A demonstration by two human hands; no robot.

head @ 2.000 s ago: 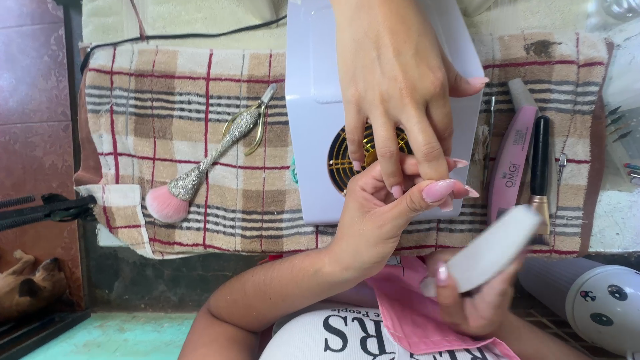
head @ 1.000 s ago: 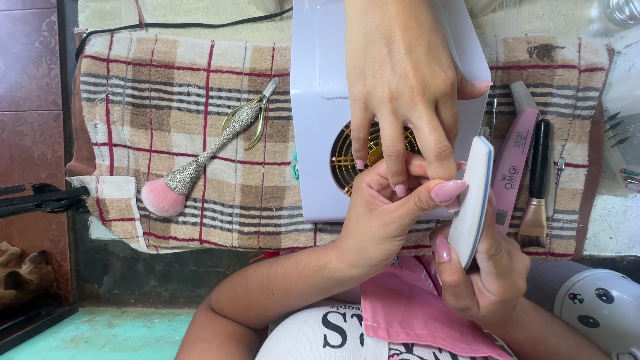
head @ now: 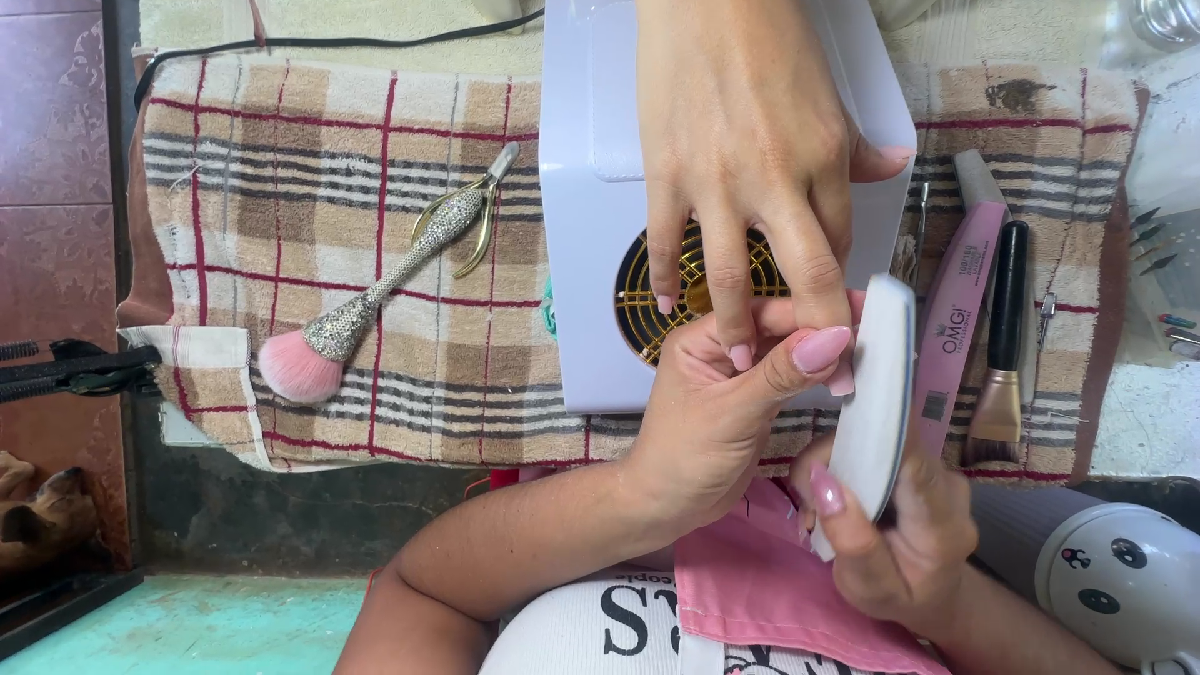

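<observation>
Another person's hand (head: 750,159) reaches down from the top, back up, over the fan grille (head: 694,291) of a white nail dust collector (head: 586,234). My left hand (head: 722,403) holds one finger of that hand from below, its pink-nailed thumb lying near the fingertip. My right hand (head: 900,534) grips a white nail file block (head: 872,403) with a bluish edge, held nearly upright beside that fingertip. Whether the file touches the nail cannot be told. My right fingers behind the file are partly hidden.
A plaid towel (head: 328,225) bears a pink glittery brush (head: 375,291) at left. Right of the collector lie a pink nail file (head: 961,309), a black-handled brush (head: 1008,309) and a small metal tool (head: 1046,319). A white container with a cartoon face (head: 1106,581) stands lower right.
Since the earliest frame the file in my right hand has turned from slanted to nearly upright beside the held finger. My left hand still holds the other person's finger.
</observation>
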